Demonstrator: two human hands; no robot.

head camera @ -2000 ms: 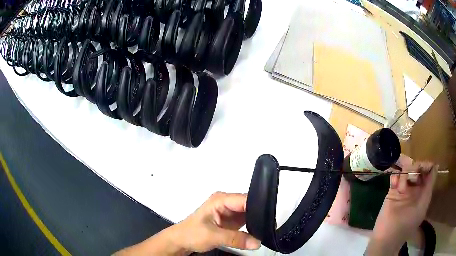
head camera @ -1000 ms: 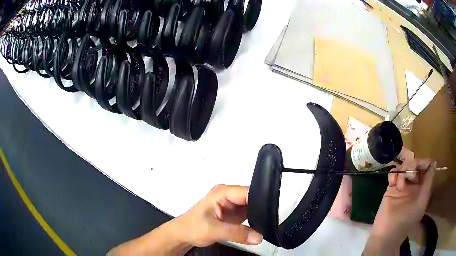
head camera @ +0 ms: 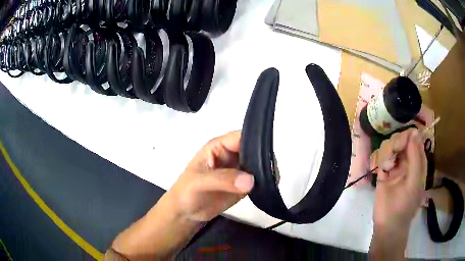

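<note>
My left hand (head camera: 209,176) holds a wide black headband (head camera: 257,137) by its left side, its two tips pointing up. My right hand (head camera: 400,171) holds a thin dark brush (head camera: 361,177) with a pale far end. The brush slants down to the left and passes behind the headband's right side; a dark tip shows below the hoop. I cannot tell whether the brush touches the headband. The jar (head camera: 401,102) with black top and white label stands behind my right hand on a pink sheet (head camera: 361,153). The dark green cloth is mostly hidden by my hand.
Dense rows of black headbands (head camera: 196,71) lie at the upper left on white sheeting (head camera: 168,137). Grey sheets (head camera: 293,18) with a tan card (head camera: 362,25) lie at the far side. A spare headband (head camera: 455,214) is at the lower right, beside a brown box (head camera: 446,127).
The held headband has turned, so both tips now point up. The brush has moved from across the hoop near its left tip to a slant behind its lower part. The whole view has shifted.
</note>
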